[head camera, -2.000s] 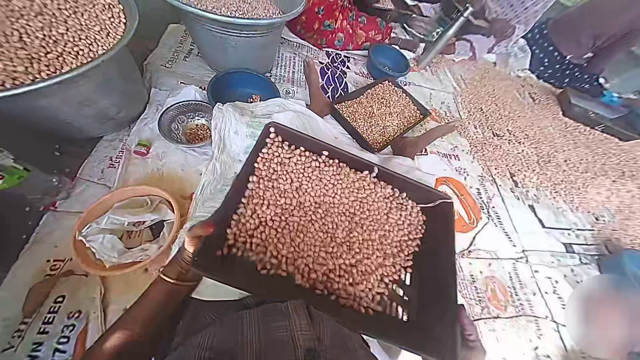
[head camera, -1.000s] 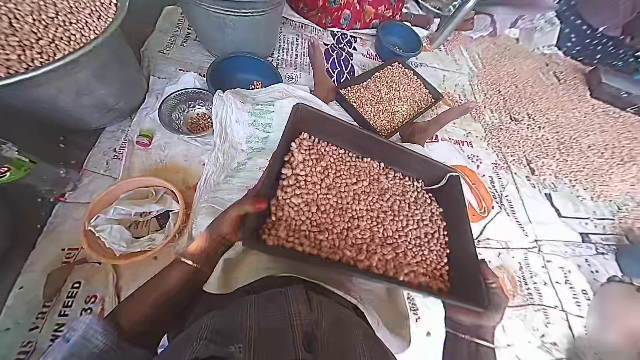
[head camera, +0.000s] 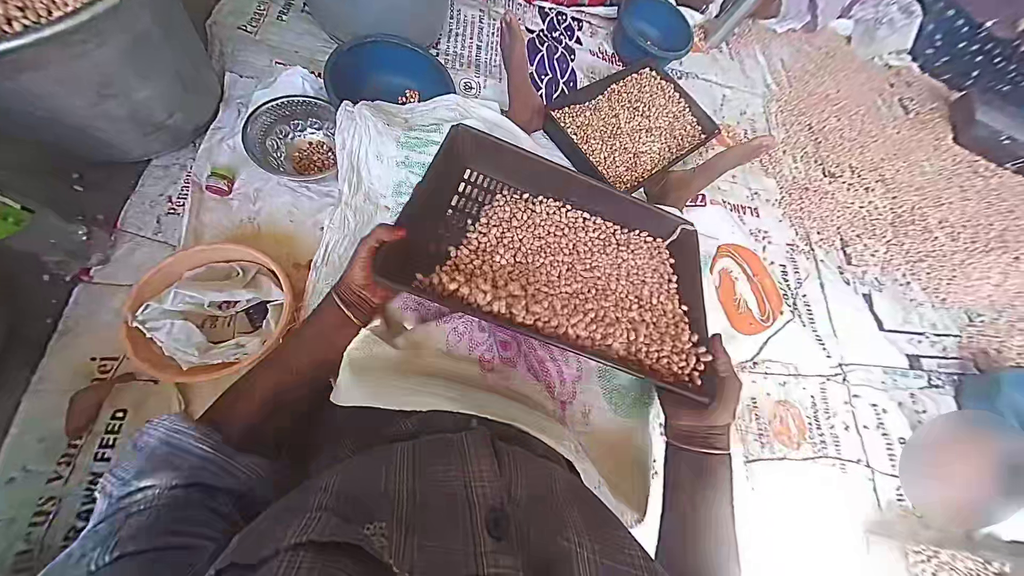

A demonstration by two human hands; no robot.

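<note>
A dark plastic tray with a slotted bottom (head camera: 424,220) is held over my lap, above a white woven sack (head camera: 364,172). Shelled nuts or beans (head camera: 564,276), probably peanuts, are heaped toward its right side, and slots show at its upper left. My left hand (head camera: 368,276) grips the left end and my right hand (head camera: 708,392) grips the lower right corner; the fingers beneath are partly hidden. A light cord is tied at the tray's right rim.
A second dark tray of nuts (head camera: 628,128) lies ahead between another person's feet. Around me are an orange-rimmed basket (head camera: 144,352), a perforated metal bowl (head camera: 276,164), blue bowls (head camera: 376,72) and a large metal tub (head camera: 120,96). Nuts cover the sheets (head camera: 880,176) at right.
The nuts have shifted toward the tray's right side, baring slots at its upper left. Both hands still hold the tray, which has changed its tilt.
</note>
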